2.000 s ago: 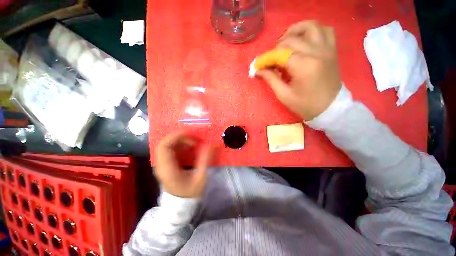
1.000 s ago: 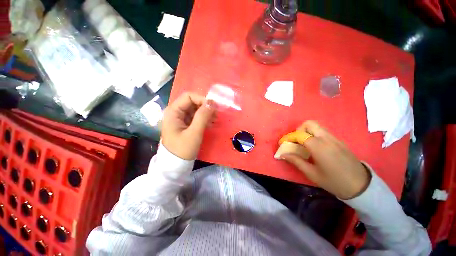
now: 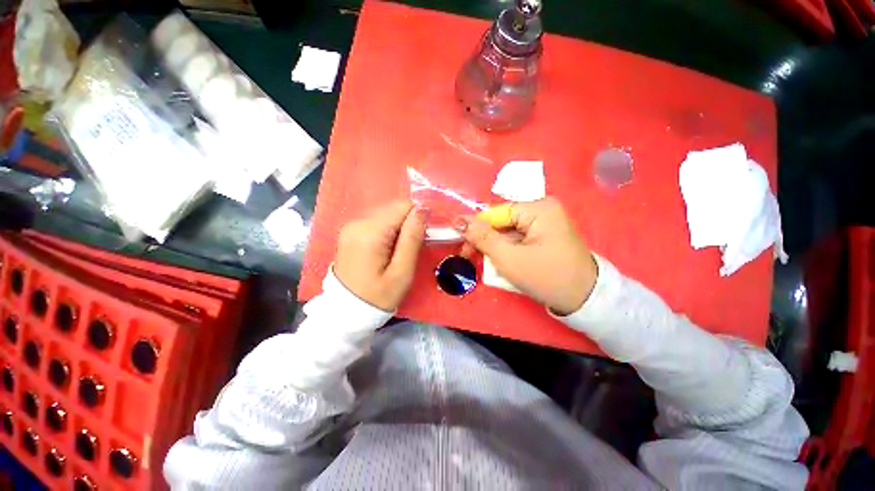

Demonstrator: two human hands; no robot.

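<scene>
A clear film (image 3: 443, 199) shows by bright glare lines above the fingertips of both hands. My left hand (image 3: 382, 251) pinches its left side, and my right hand (image 3: 537, 254), with a yellow finger cot (image 3: 501, 217), pinches its right side. A pale strip lies between the fingertips. A dark glossy disc (image 3: 457, 275) lies on the red mat (image 3: 566, 297) just below the fingertips. A cream pad (image 3: 497, 278) shows partly under my right hand; whether it is held there or lies on the mat cannot be told.
A clear glass bottle (image 3: 499, 86) stands at the mat's far edge. A white folded cloth (image 3: 521, 180), a greyish disc (image 3: 613, 167) and a crumpled wipe (image 3: 729, 206) lie on the mat. Left are a plastic bag (image 3: 130, 134), a strip with pale circles (image 3: 235, 96) and red trays (image 3: 120, 384).
My right hand has moved left and up from the pad's place to the film. My left hand has moved slightly right. The film now spans between both hands, above the dark disc.
</scene>
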